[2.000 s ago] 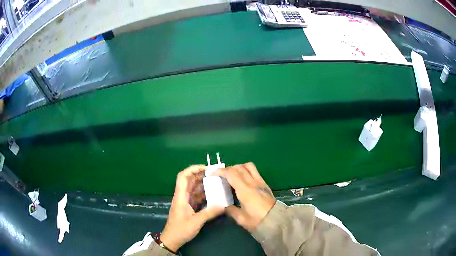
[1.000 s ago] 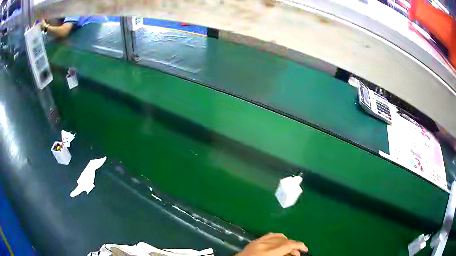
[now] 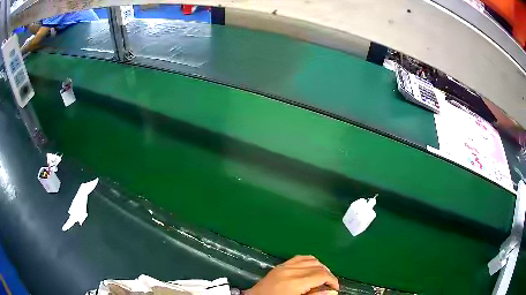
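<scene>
My left hand is at the bottom edge, partly cut off, with its fingers curled over the near side of the green belt. Whether it holds anything is hidden. My right hand is out of the picture. A white two-pin adapter lies on the belt, up and right of my left hand. Another adapter is against the white strip at the lower right. A small white unit lies on the belt at the far left. An open adapter with its cap beside its top is on the dark near ledge.
A crumpled white scrap lies on the near ledge. A white strip crosses the belt's left end, near another person's arm. A calculator and a marked paper sheet are on the far shelf, under a pale beam.
The view has turned left and tilted. Both hands held an adapter at first; now that adapter and my right hand are out of sight, and my left hand is low at the edge.
</scene>
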